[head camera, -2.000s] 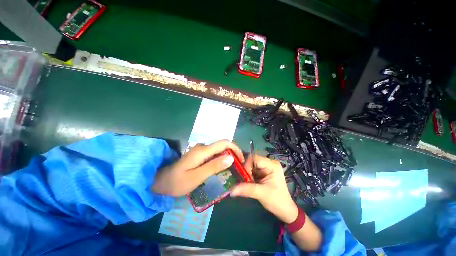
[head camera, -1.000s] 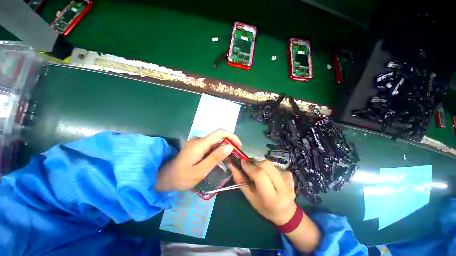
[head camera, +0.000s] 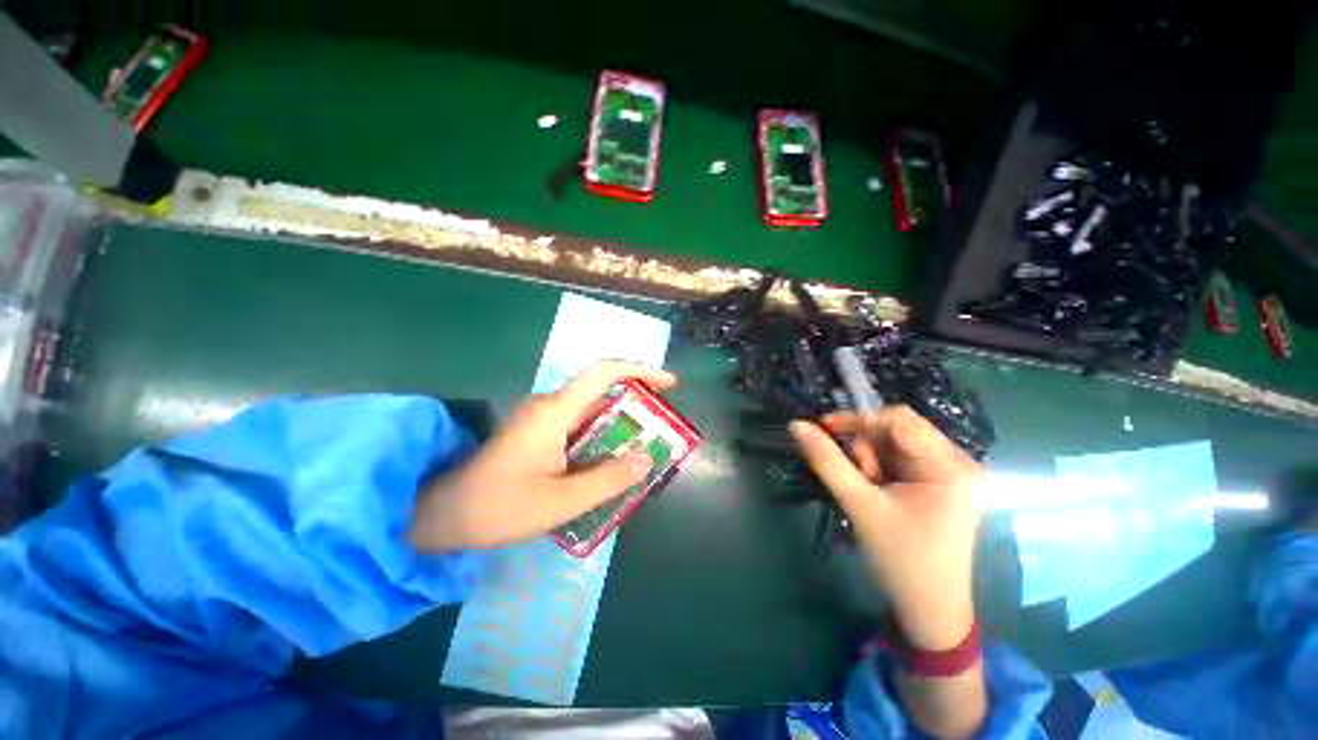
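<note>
My left hand (head camera: 528, 470) holds a red-framed phone housing (head camera: 668, 431) with a green circuit board, tilted, its thumb lying across the board. My right hand (head camera: 896, 470), with a red wristband, is over the heap of small black parts (head camera: 795, 354). A pale, blurred stick-like thing (head camera: 856, 379), likely the tweezers, shows at its fingers. Whether the fingers also pinch a black part is not clear. The adhesive sticker sheet (head camera: 513, 622) lies under my left hand, with rows of small marks on its near part.
Beyond the worn edge strip (head camera: 434, 234), the green belt carries several phone housings (head camera: 626, 138). A black bin (head camera: 997, 231) of black parts tilts at the back right. Pale blue sheets (head camera: 1120, 521) lie at right. Clear plastic (head camera: 36, 275) is at far left. A blue sleeve (head camera: 1229, 636) shows at far right.
My right hand has left the phone housing and moved right to the black heap. My left hand still holds the housing. The housings on the belt appear further left, and the whole view has shifted slightly.
</note>
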